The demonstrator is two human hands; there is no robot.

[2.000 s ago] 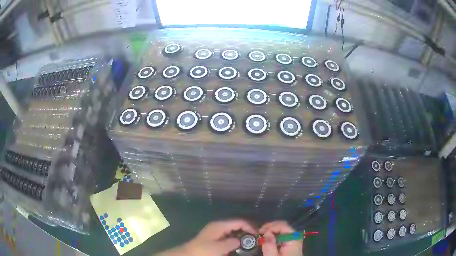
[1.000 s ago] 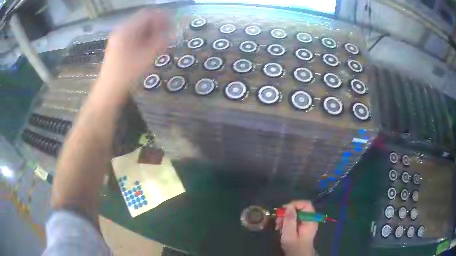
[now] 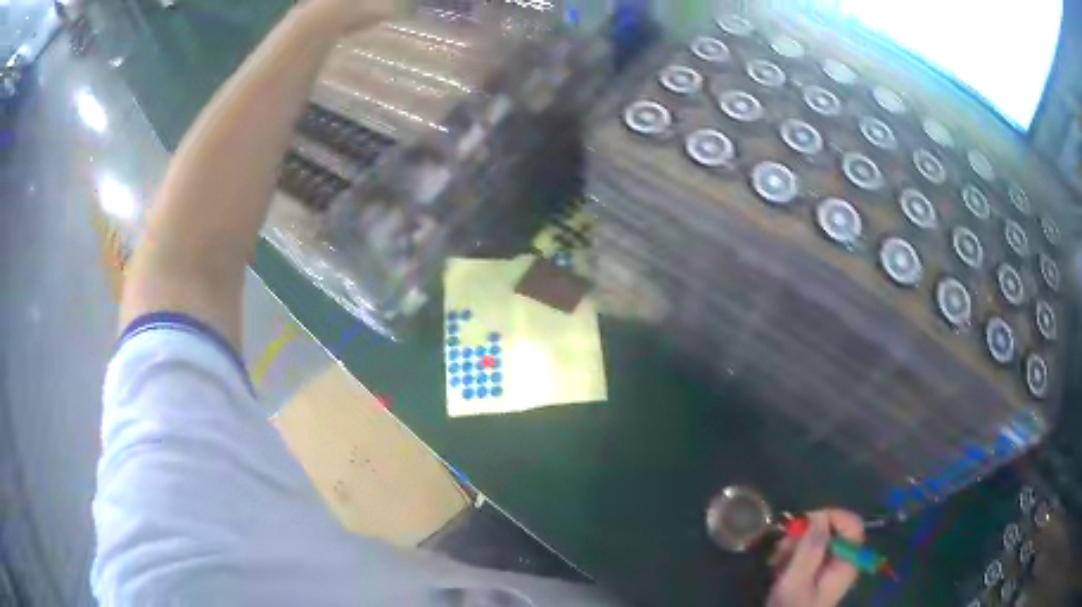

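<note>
My right hand (image 3: 819, 557), at the bottom right, holds the test probe (image 3: 840, 545), with its red front at the round holder (image 3: 738, 519) on the green mat. The holder shows a clear or brownish ring with no ringed disc in it. My left arm reaches up over the left blister trays (image 3: 409, 59). My left hand (image 3: 356, 10) is cut off by the top edge, so its fingers and anything in them are hidden.
The central stack of blister trays (image 3: 795, 320) bears rows of ringed discs. The yellow dot sticker sheet (image 3: 540, 356) lies left of it with a brown square pad (image 3: 553, 285). A bright monitor (image 3: 985, 48) is at the top right. Part of the right tray shows at the lower right.
The view has turned left. My left hand has left the disc at the holder and moved up to the left trays. My right hand still holds the probe by the holder, now without a disc.
</note>
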